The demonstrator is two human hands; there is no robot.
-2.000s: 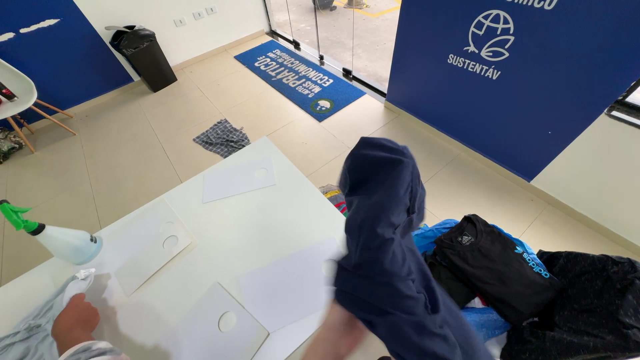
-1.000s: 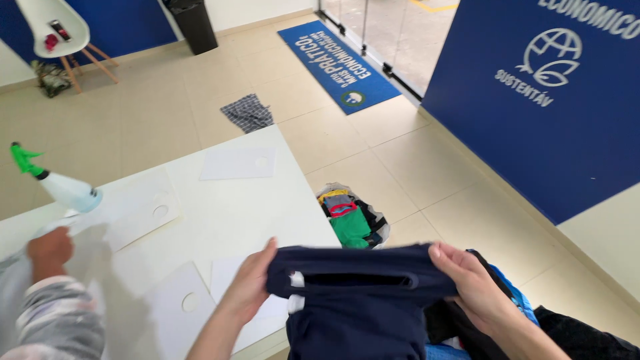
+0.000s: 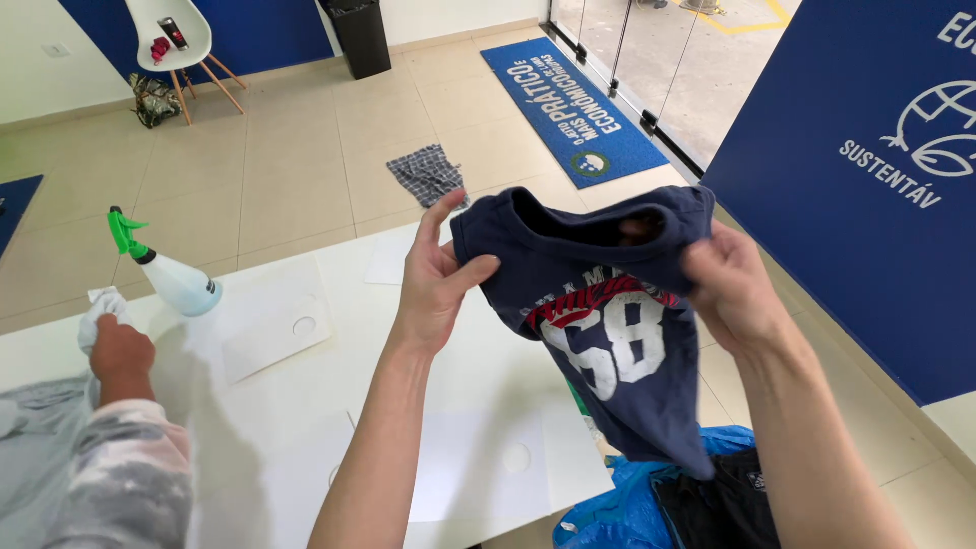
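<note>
A navy blue shirt (image 3: 610, 320) with a printed front hangs between my two hands, its round neck opening facing up. My left hand (image 3: 442, 282) pinches the shirt's left shoulder area between thumb and fingers. On the other side, my right hand (image 3: 724, 290), slightly blurred, grips the fabric near the right shoulder. The shirt's lower part hangs past the edge of the white table (image 3: 473, 381), above a blue plastic bag (image 3: 610, 503) and dark clothing (image 3: 709, 503).
A person's hand (image 3: 120, 354) holds a white cloth (image 3: 101, 305) at left, near a spray bottle (image 3: 175, 282). White templates with round holes (image 3: 278, 320) lie on the table. Beyond are a checkered cloth (image 3: 428, 175), a blue mat (image 3: 572, 114), a bin (image 3: 362, 38) and a chair (image 3: 171, 34).
The shirt was bunched up two seconds ago and stretched flat at its opening one second ago; now its printed front shows. Both my hands have risen in the view with it.
</note>
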